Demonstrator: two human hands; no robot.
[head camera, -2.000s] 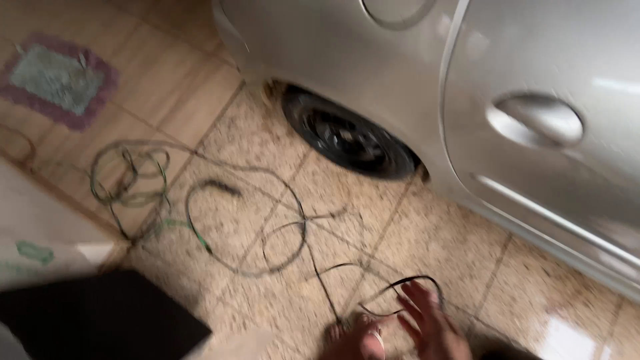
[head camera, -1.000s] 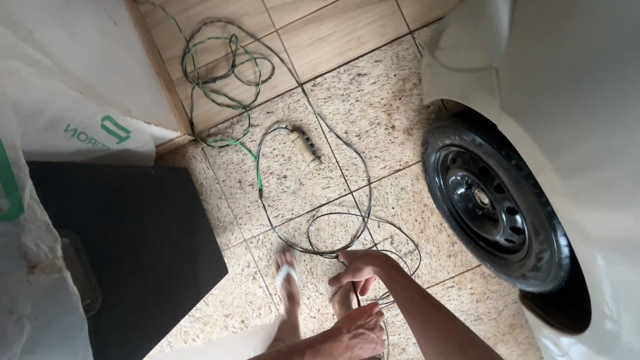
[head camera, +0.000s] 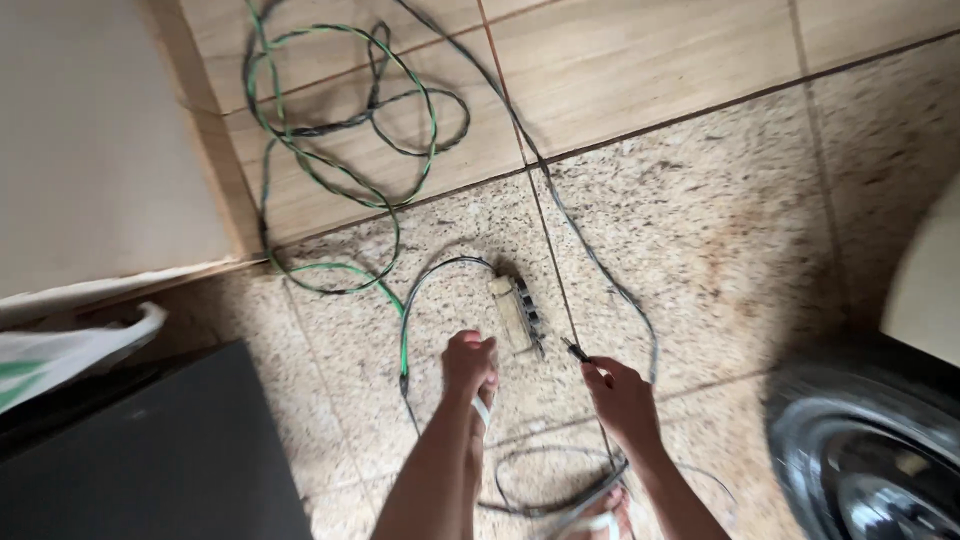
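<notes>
My right hand pinches a black power plug, its pins pointing up and left. To its left, my left hand hangs over my foot with its fingers curled; whether anything lies inside them is hidden. Between and just beyond the hands, a power strip with black sockets on a light block rests on the floor. A dark cord curves from its top end to a green and black twisted cable. That cable lies in loose loops at the upper left. More black cord is coiled low, by my right foot.
A car wheel stands at the lower right beside the car body. On the left are a dark flat-sided object, a white plastic bag and a pale panel. Tiles, speckled and wood-patterned, cover the floor.
My hands, close together at the cord one second ago, are now apart. The plug now shows in my right hand. The view has turned and moved closer to the power strip.
</notes>
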